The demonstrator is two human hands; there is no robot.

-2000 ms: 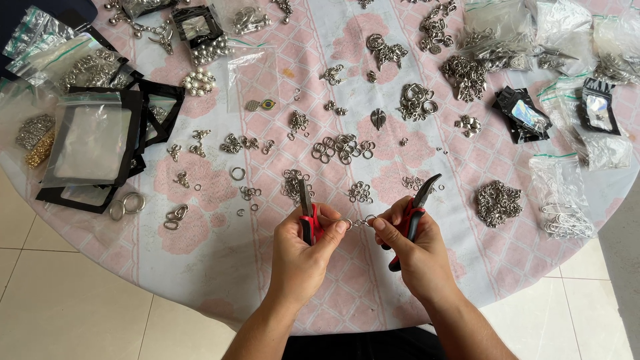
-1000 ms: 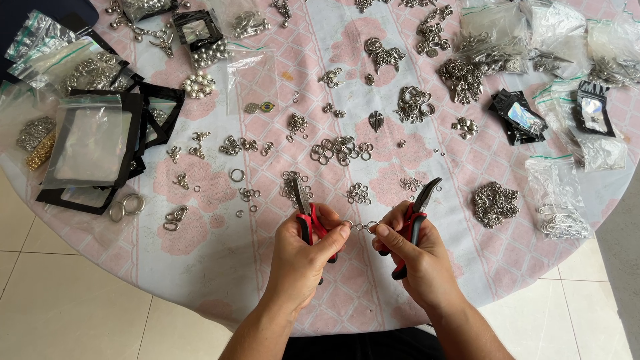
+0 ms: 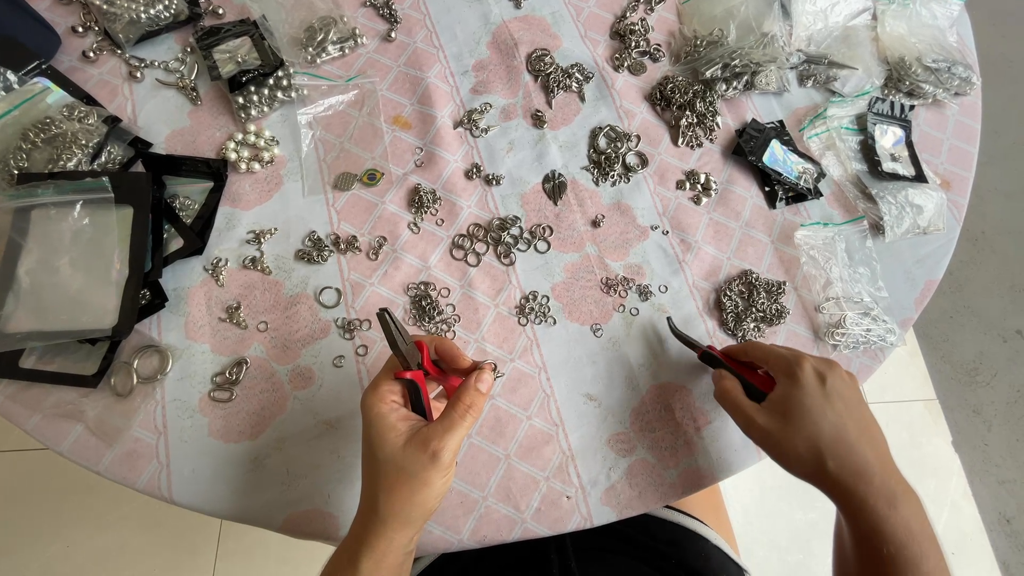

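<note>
My left hand holds flat-nose pliers with red and black handles, jaws pointing up. Between its thumb and forefinger it also pinches small metal rings, partly hidden by the fingertips. Farther right, my right hand grips bent-nose pliers, whose curved tip points up and left over the cloth. Above and between the hands lie a pile of jump rings, scattered small rings and larger rings. A coiled metal chain rests just above my right hand.
The round table has a pink and white tablecloth. Black-framed pouches stack at the left. A bag of safety pins and black pouches are at the right. Bull-head charms, a wing charm and beads lie about.
My right hand has moved right, away from my left hand, with the bent-nose pliers in it. My left hand still holds its pliers and pinches the small rings.
</note>
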